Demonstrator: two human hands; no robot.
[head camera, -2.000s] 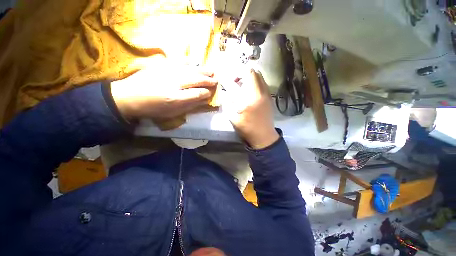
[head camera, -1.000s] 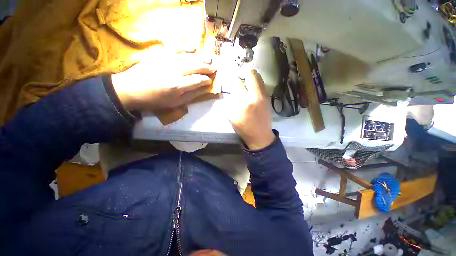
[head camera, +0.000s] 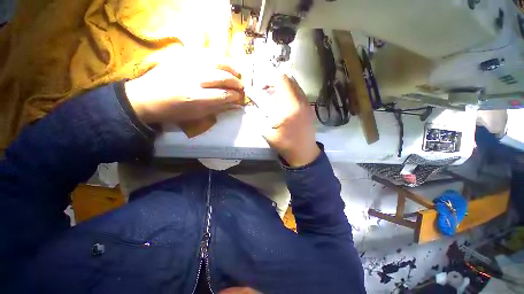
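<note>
Mustard-brown cloth (head camera: 69, 57) is heaped at the upper left, left of the needle area. My left hand (head camera: 184, 95) lies on the cloth with its fingers pressed on the edge. A small flap of the same cloth (head camera: 198, 126) sticks out below it, by the table edge. My right hand (head camera: 290, 123) is just right of the flap, thumb and forefinger close together near my left fingertips. Glare hides what is between them; a thin dark line shows there. The presser foot and needle area (head camera: 251, 43) is just beyond my hands.
The cream-white sewing machine (head camera: 402, 28) spans the upper right. Black-handled shears (head camera: 330, 103), a tan strip (head camera: 359, 92) and thin dark tools (head camera: 370, 80) lie under its arm. A control panel (head camera: 442, 139) is at the table's right end. A wooden stool (head camera: 480, 215) holds a blue bundle (head camera: 451, 212).
The view has shifted slightly. The small flap's right part, seen beneath my left fingertips before, now shows less. Both hands stay in nearly the same place.
</note>
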